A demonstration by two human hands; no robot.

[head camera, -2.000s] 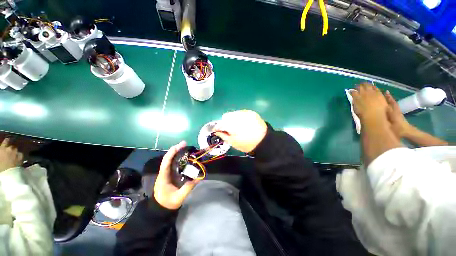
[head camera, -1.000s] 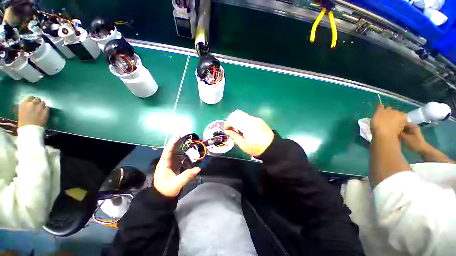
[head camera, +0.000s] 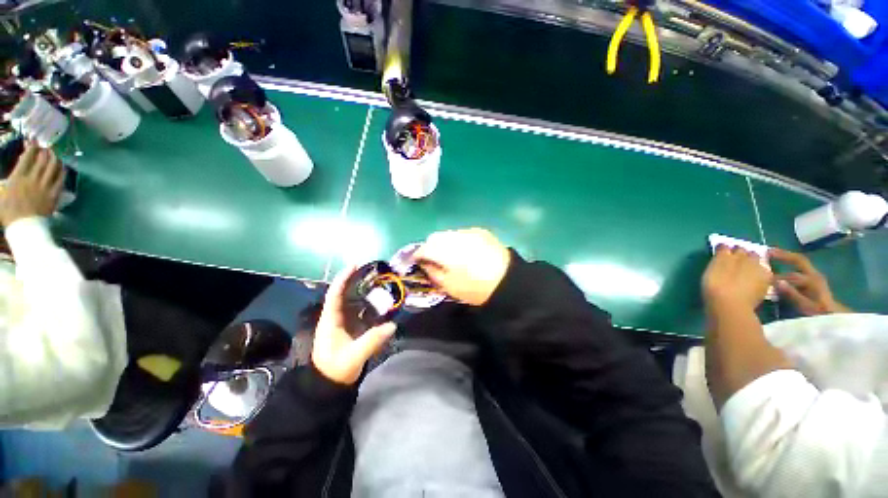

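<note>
My left hand (head camera: pixel 343 336) holds a black round head (head camera: pixel 374 292) with its open side up, showing a white patch and orange and yellow wires. My right hand (head camera: pixel 467 265) pinches the wires (head camera: pixel 419 283) at the mouth of a white housing (head camera: pixel 426 300), just right of the head. The housing is at the bench's front edge, partly hidden by my right hand. The wires run from the head to the housing. The fingertips of my right hand hide any connector.
On the green bench (head camera: pixel 526 209) stand two white units with black heads, one straight ahead (head camera: pixel 415 173) and one left (head camera: pixel 278 158). More units cluster far left. Neighbours' hands are at both sides. Yellow-handled pliers (head camera: pixel 634 47) hang behind. A white unit (head camera: pixel 824 223) lies far right.
My right hand has moved slightly left over the housing, and the head is closer to it. The left neighbour's hand moved to the far-left units. The right neighbour's hands shifted with a white part.
</note>
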